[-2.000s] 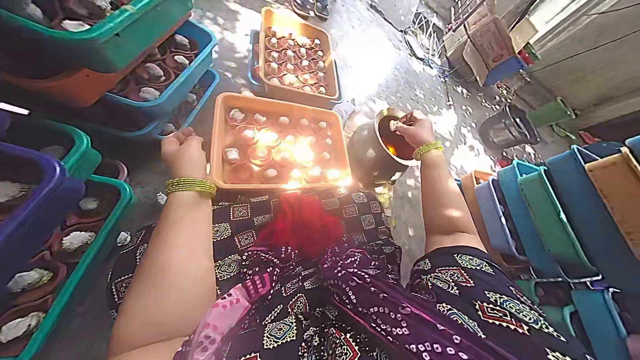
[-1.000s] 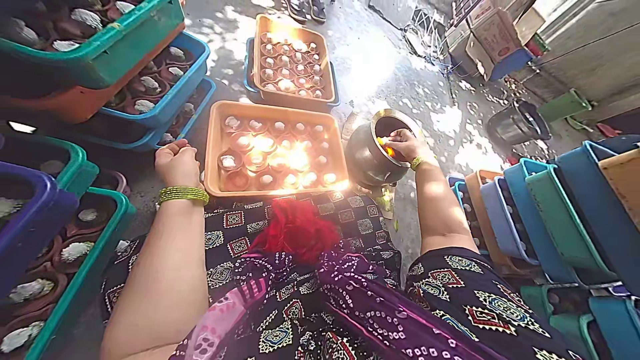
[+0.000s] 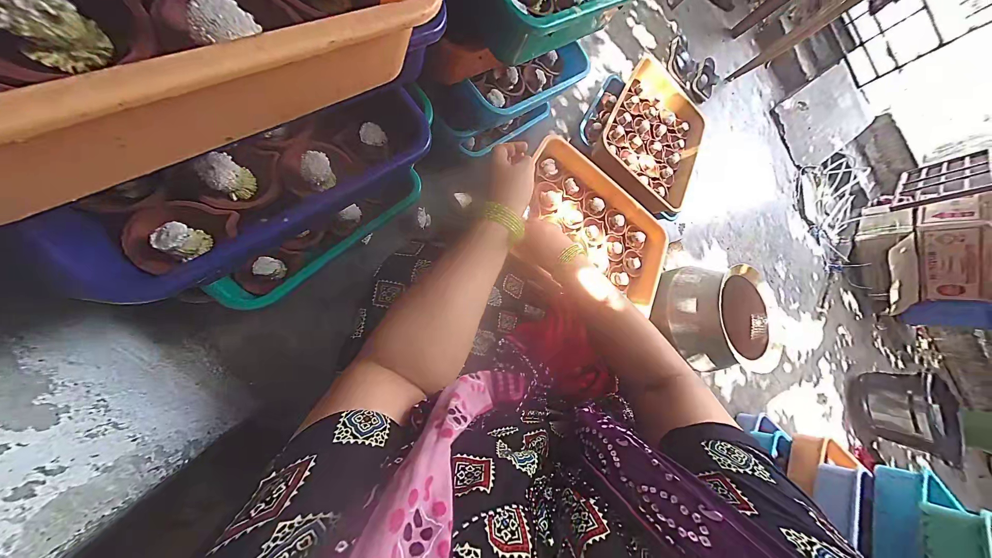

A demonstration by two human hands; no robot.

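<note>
In front of me is an orange plastic tray [image 3: 655, 267] holding rows of small clay cups with white-topped pieces, partly in glaring sunlight. My left hand [image 3: 512, 164] is at its left corner, fingers curled; whether something lies between them is unclear. Just below and to the right, my right hand [image 3: 539, 231] reaches across the tray's near edge, its fingers blurred and partly hidden by my left forearm. A round metal pot [image 3: 690, 318] stands beside the tray on the right, its mouth facing right in this view.
Stacked trays of clay cups, orange [image 3: 310, 85], purple [image 3: 287, 232] and green [image 3: 341, 267], rise at left. Blue trays [image 3: 570, 81] stand behind. Another orange tray [image 3: 694, 155] of cups sits farther off. Empty-looking coloured trays [image 3: 899, 504], cardboard boxes [image 3: 953, 252] and loose wires [image 3: 833, 201] are at right.
My right hand has left the mouth of the metal pot and moved left to the tray, close to my left hand. The view has swung strongly to the left.
</note>
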